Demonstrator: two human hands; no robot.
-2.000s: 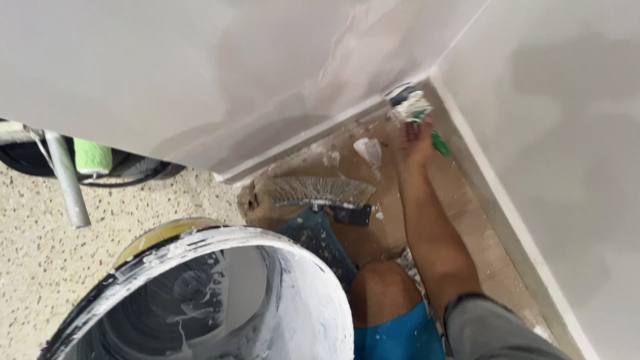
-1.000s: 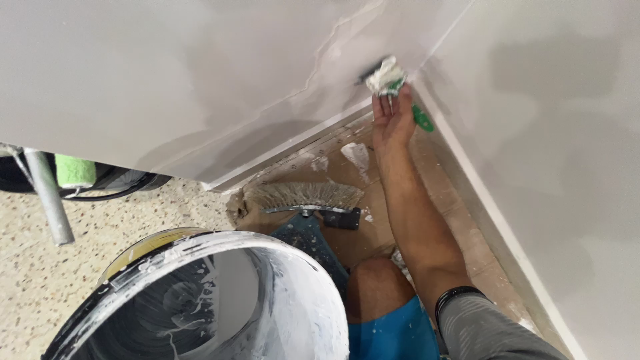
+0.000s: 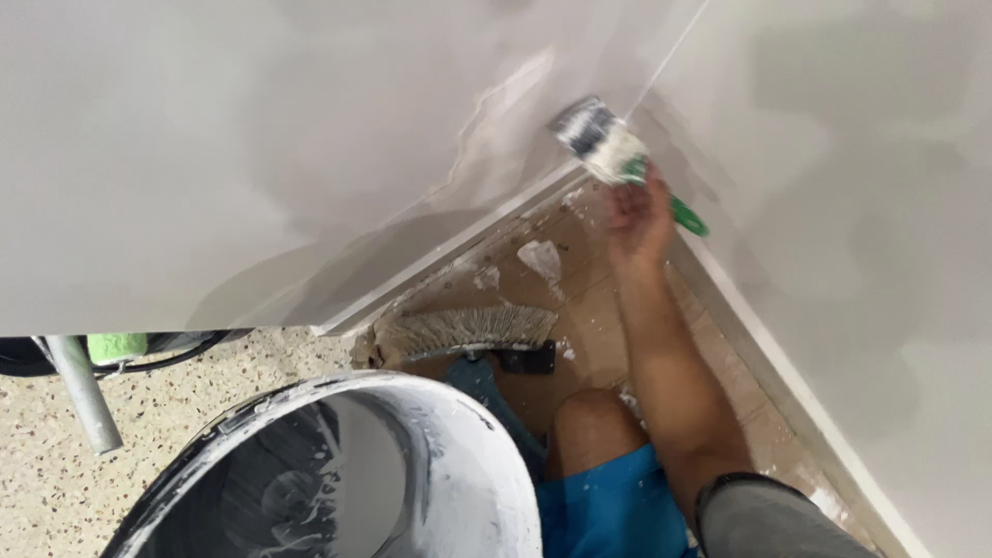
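Note:
My right hand [image 3: 642, 221] is closed around a wide paintbrush [image 3: 604, 143] with a green handle and paint-covered bristles. Its bristle end lies against or just off the wall near the inside corner, above the baseboard [image 3: 465, 240]; contact is hard to tell. The brush is slightly blurred. A large paint bucket [image 3: 480, 465], smeared white inside and dark in its depth, stands close below the view's middle. My left hand is not in view.
A broom head [image 3: 480, 329] lies on the brown floor covering [image 3: 589, 302] beside white flakes [image 3: 540, 260]. A green paint roller [image 3: 116, 347] and a grey pole [image 3: 84, 395] are at the left, over speckled flooring [image 3: 46, 465]. My bent knee [image 3: 593, 434] is below the corner.
My right hand has carried the brush up from the corner by the baseboard onto the wall just above it. The brush stays in my grasp.

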